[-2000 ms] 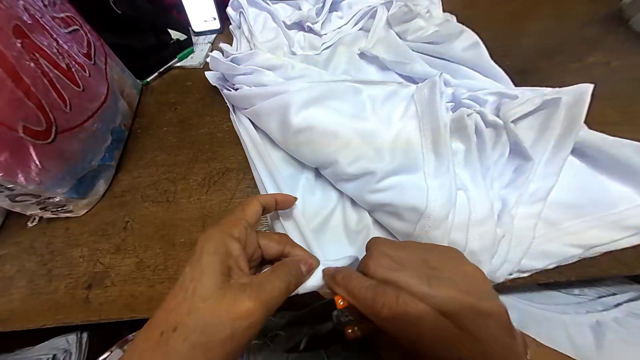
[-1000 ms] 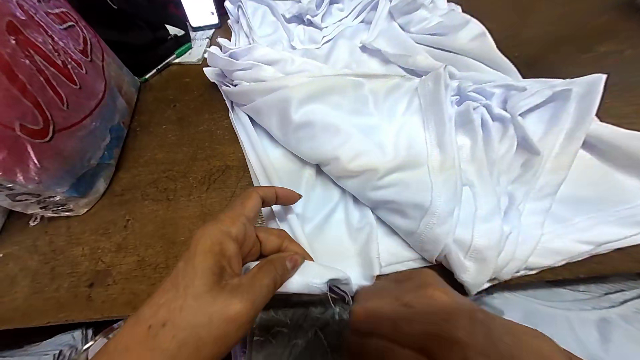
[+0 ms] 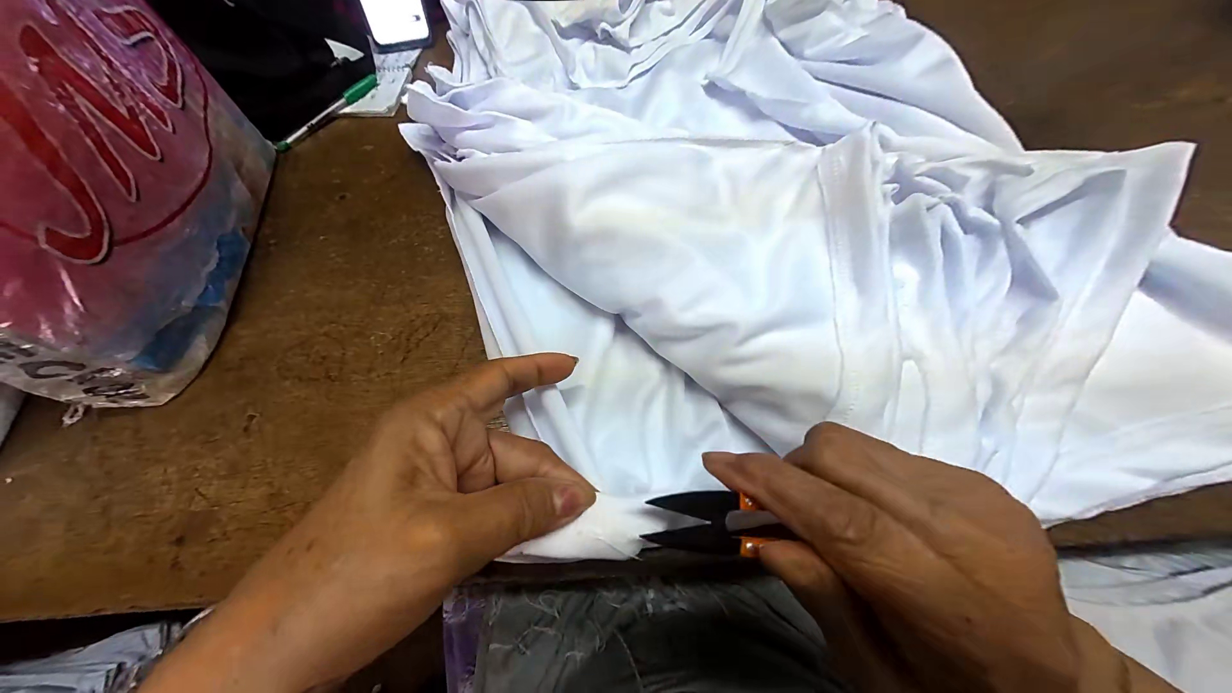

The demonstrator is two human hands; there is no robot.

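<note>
White fabric pieces (image 3: 693, 231), with stitched seams, lie heaped and folded across the wooden table. My left hand (image 3: 472, 472) pinches a small white fabric edge (image 3: 592, 529) between thumb and fingers near the table's front edge, its index finger stretched out. In my right hand (image 3: 895, 539) are thread snips (image 3: 703, 522) with dark blades and orange parts. The blades are apart and point left, their tips at the pinched fabric edge. The rest of the snips is hidden by my fingers.
A printed plastic bag with pink and blue contents (image 3: 125, 202) stands on the wooden table (image 3: 318, 289) at left. Behind it are a green-capped pen (image 3: 327, 111), paper (image 3: 385, 85) and a lit phone (image 3: 395, 21). Dark cloth with loose threads (image 3: 654, 635) lies below the front edge.
The snips' open blades now show beside the fabric edge; one second ago they were not plainly visible. My left hand keeps its pinch on the fabric.
</note>
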